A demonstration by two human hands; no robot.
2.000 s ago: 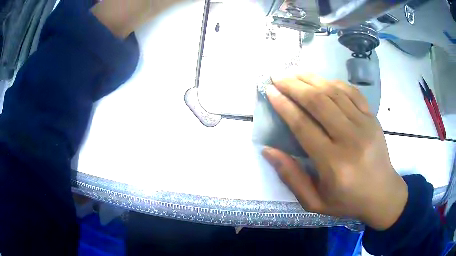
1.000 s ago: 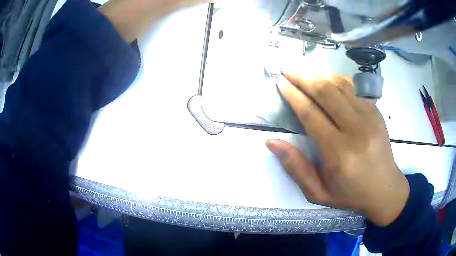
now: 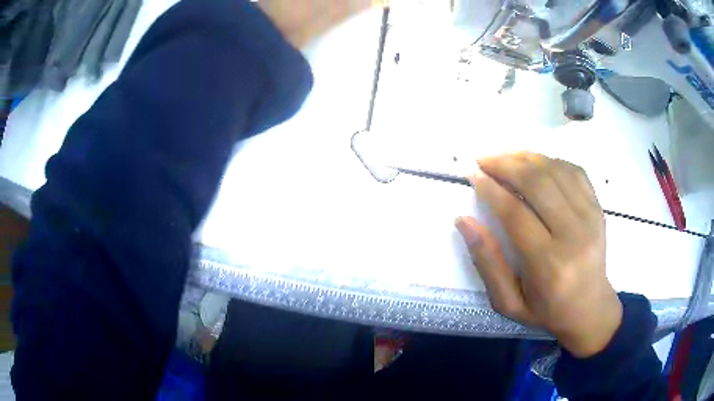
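Observation:
My right hand [image 3: 548,235] rests on the white machine bed [image 3: 423,227], right of centre, fingers slightly spread and thumb apart, with no cloth seen in it. My left hand [image 3: 321,16] is cut off by the top edge; only the wrist and part of the hand show, and its fingers are hidden or washed out by glare. The shiny needle area [image 3: 505,47] is at the top, beyond my right hand. No grey cloth piece shows on the bed near my hands.
The tension assembly [image 3: 578,86] hangs beyond my right hand. Red-handled snips [image 3: 668,188] lie at the right. A grey rounded plate [image 3: 638,92] is at the upper right. Stacked dark-grey cloth [image 3: 66,39] is at the upper left. A tape measure [image 3: 344,301] follows the front edge.
The view has shifted. The grey cloth once under my right hand no longer shows. My right hand has moved back from the needle area, nearer the front edge.

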